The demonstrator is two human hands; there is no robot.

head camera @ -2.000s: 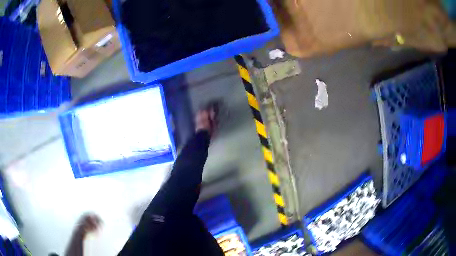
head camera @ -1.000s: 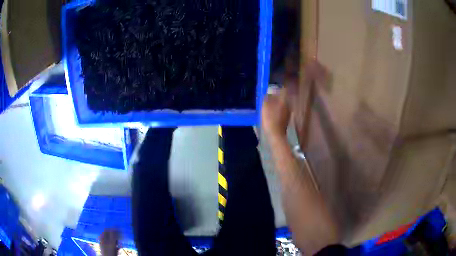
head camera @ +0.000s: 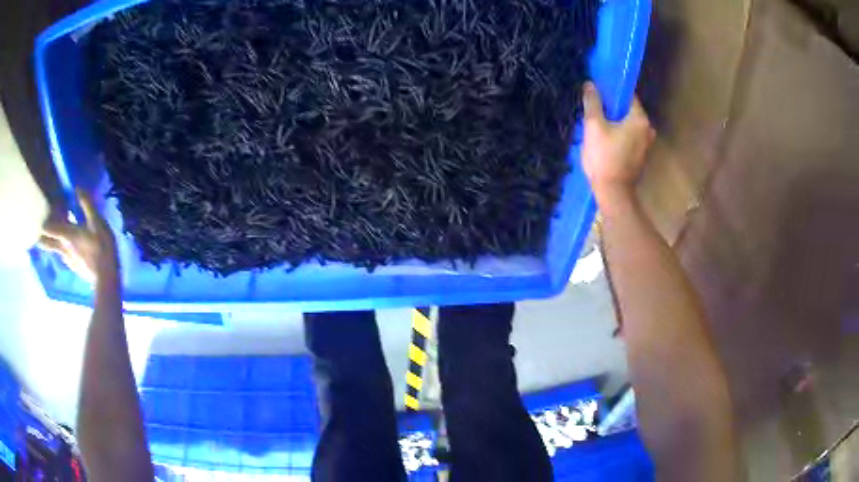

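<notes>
A blue crate [head camera: 330,290] filled with a dark mass of small thin black parts [head camera: 348,132] is in front of me, above my legs. A strip of thin whitish liner shows along its near inner wall. My left hand [head camera: 80,240] is closed on the crate's left rim, thumb on top. My right hand [head camera: 617,141] grips the crate's right rim, thumb over the inside edge. Both hands look bare. The crate's far side is cut off by the picture's top edge, and its underside is hidden.
Brown cardboard [head camera: 753,188] fills the right side. Stacked blue crates [head camera: 231,409] are at the lower left. Crates of black-and-white parts [head camera: 565,424] are at the bottom. Yellow-black tape [head camera: 417,358] runs on the floor between my legs.
Both hands now hold the crate of black parts; a second ago my left hand was low, away from it. The crate looks larger and closer. The bright-lined crate at left is now mostly covered.
</notes>
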